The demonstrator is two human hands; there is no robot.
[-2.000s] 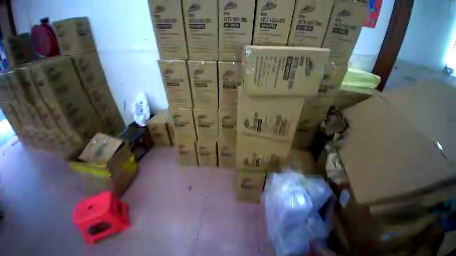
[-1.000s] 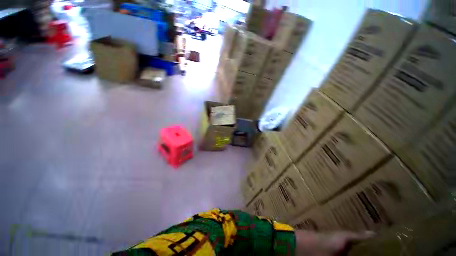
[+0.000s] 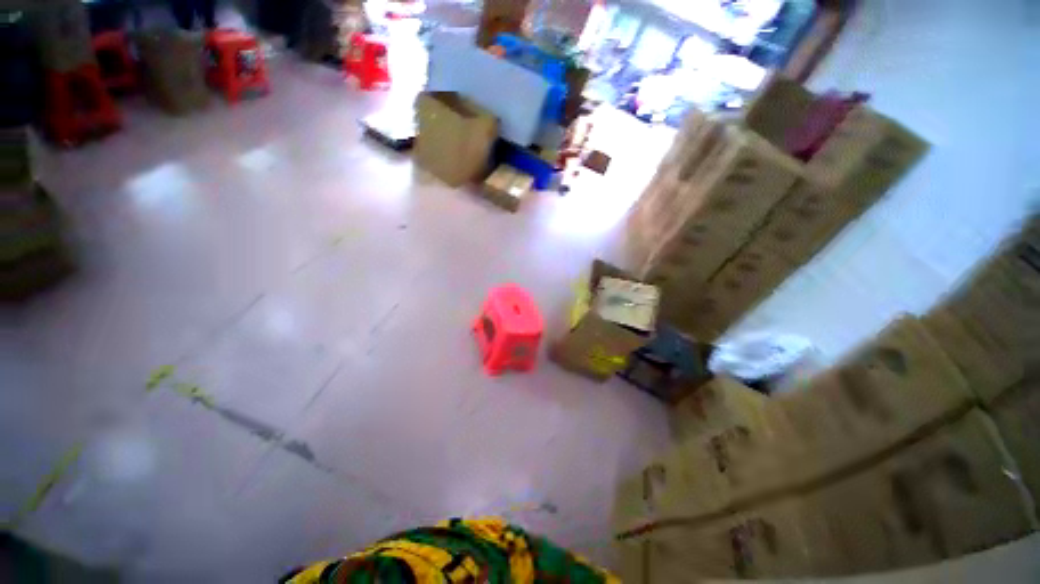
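A stack of brown cartons with dark print (image 3: pixel 798 462) stands at the lower right, nearest in front of me, blurred. A green, yellow and black patterned sleeve (image 3: pixel 456 557) shows at the bottom edge, cut off by it. Neither of my hands is in the picture. I cannot tell what they hold.
A red stool (image 3: pixel 510 329) stands on the floor beside an open carton with yellow tape (image 3: pixel 599 342). A low dark stand (image 3: pixel 667 363) and a white bag (image 3: pixel 762 356) are beyond it. More stacked cartons (image 3: pixel 730 217) line the wall. Red stools stand at the upper left.
The view has swung left from the carton stacks towards the open floor. The bare hand and forearm seen by the cartons a second ago have left the picture; only the sleeve remains.
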